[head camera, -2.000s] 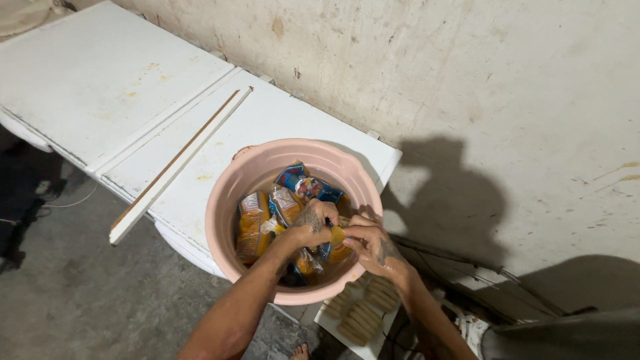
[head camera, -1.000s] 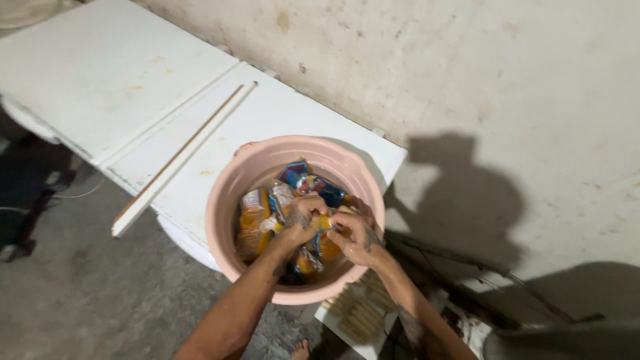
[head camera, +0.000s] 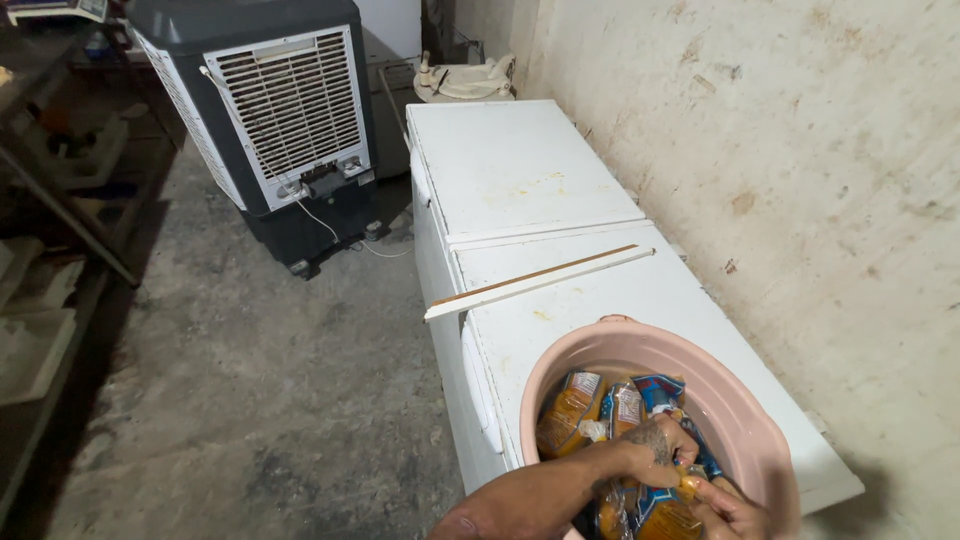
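Observation:
A round pink plastic basin (head camera: 720, 360) holds liquid and several printed plastic packets (head camera: 574, 412) with orange-brown contents. My left hand (head camera: 660, 454) reaches into it from the lower left, fingers curled over the packets. Beside it, my right hand (head camera: 724, 510) pinches a small yellow piece (head camera: 686, 484), perhaps part of a packet. The fingertips of both hands meet around this piece. Part of the right hand and its forearm lie beyond the bottom edge of the view.
The basin stands on a white chest freezer (head camera: 525, 180), with a long white and brown strip (head camera: 540, 281) across its lid. A grey air cooler (head camera: 292, 112) is on the concrete floor. The stained wall (head camera: 787, 150) runs along the right. Shelving with trays (head camera: 37, 360) is at far left.
The view has swung left and up, bringing the air cooler and shelving in. Both hands stay together over the packets in the basin.

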